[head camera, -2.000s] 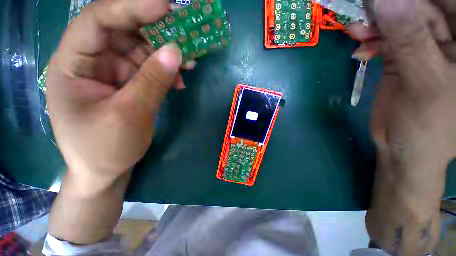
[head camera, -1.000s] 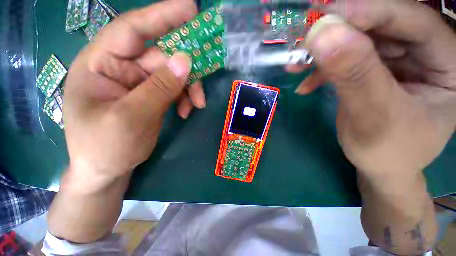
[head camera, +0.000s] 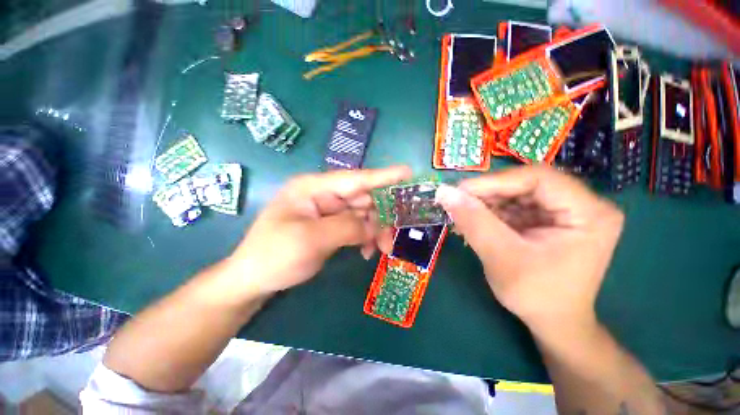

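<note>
My left hand (head camera: pixel 312 219) holds a small green keypad board (head camera: pixel 385 207) by its left side. My right hand (head camera: pixel 539 243) pinches a thin clear dome sheet (head camera: pixel 420 206), which overlaps the right part of the board; whether they are stuck together I cannot tell. Below them an open orange phone body (head camera: pixel 396 293) lies tilted on the green bench, its dark screen partly hidden behind the board and fingers.
Loose keypad boards (head camera: pixel 180 157) and stacked boards (head camera: pixel 241 96) lie left. A black battery (head camera: pixel 350 138) and orange-yellow handled tools (head camera: pixel 345 53) lie beyond my hands. Several open phone bodies (head camera: pixel 465 134) and finished phones (head camera: pixel 672 121) are right. A person's plaid sleeve (head camera: pixel 28 267) is far left.
The view has pulled back and shows more of the bench. The board and the clear sheet, apart two seconds ago, now overlap above the phone body. Both hands have come closer together.
</note>
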